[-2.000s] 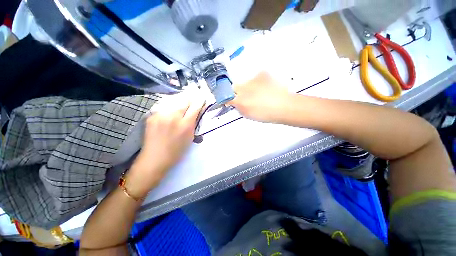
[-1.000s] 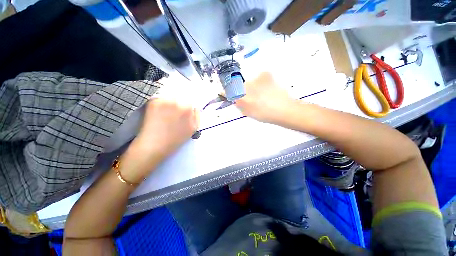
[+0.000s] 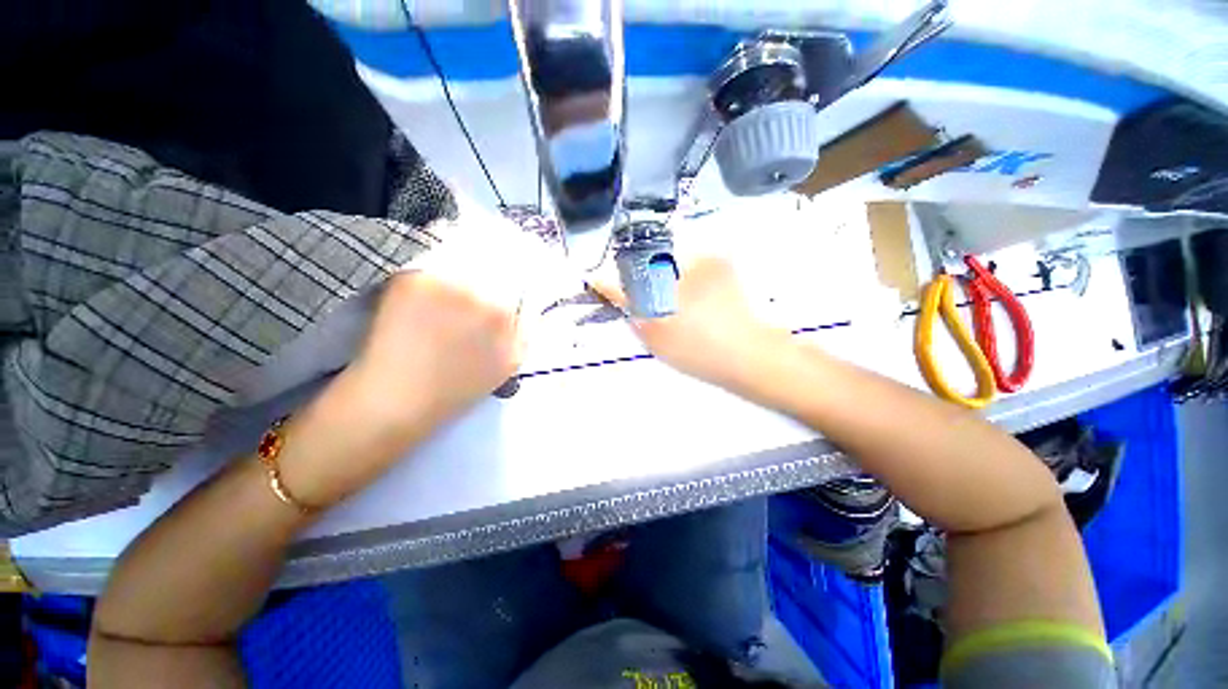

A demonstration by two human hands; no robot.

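Note:
The grey plaid garment [image 3: 256, 316] lies in large folds at the left, its edge running under my left hand. My left hand [image 3: 445, 337] is closed on its edge, left of the needle area; glare washes out the fingers. My right hand [image 3: 700, 323] is right of the grey-blue cylindrical attachment [image 3: 653, 279], fingers partly hidden behind it. Thin silver points, seemingly of small snips [image 3: 582, 304], stick out left from my right hand. The sewing machine's shiny metal part [image 3: 572, 121] stands above; the needle and foot are not clear.
Scissors with yellow-orange and red handles [image 3: 959, 337] lie at the right. Brown cardboard [image 3: 892, 249] lies beside them, with more strips on the machine. Black cloth [image 3: 175, 94] is at the back left. The ruler-marked table edge [image 3: 566, 518] runs in front, blue bins [image 3: 1131, 498] below.
The view has shifted, showing more of the machine head. My left hand has drawn back left from the needle area since the oldest frame and closed. My right hand stays beside the attachment.

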